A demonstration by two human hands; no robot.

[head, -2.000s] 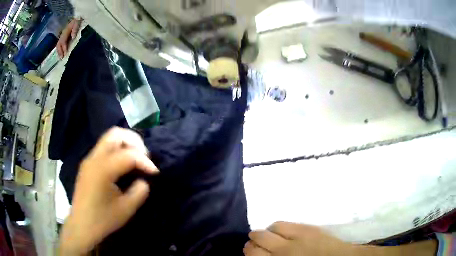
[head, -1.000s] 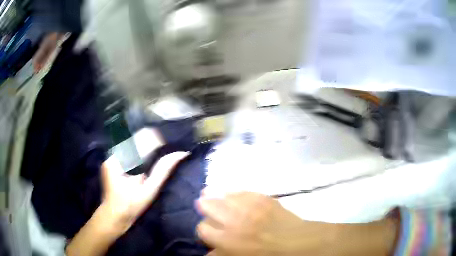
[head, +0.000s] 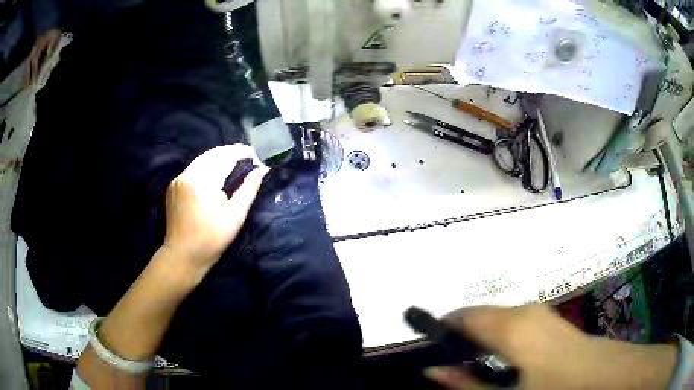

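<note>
The large dark garment [head: 297, 266] covers the left of the white table and runs up to the presser foot [head: 310, 145]. My left hand [head: 209, 202] lies on it, just below the clear end of the sewing lamp [head: 270, 141], with a dark fold between thumb and fingers. My right hand [head: 506, 339] is at the lower right, over the table's front edge. It is blurred and holds a long dark object [head: 456, 343] with a small shiny spot; I cannot tell what it is. The needle tip is not clear.
Black thread snips [head: 449, 132], an orange-handled tool [head: 483, 113], black-handled scissors [head: 521, 156] and a pen [head: 549, 156] lie on the machine bed. A white paper note [head: 548, 53] hangs at upper right. Another person's hand [head: 42, 57] shows at upper left.
The view has shifted. My right hand has moved right, off the garment's edge, and now has a dark object in it. My left hand has closed on a fold beside the lamp.
</note>
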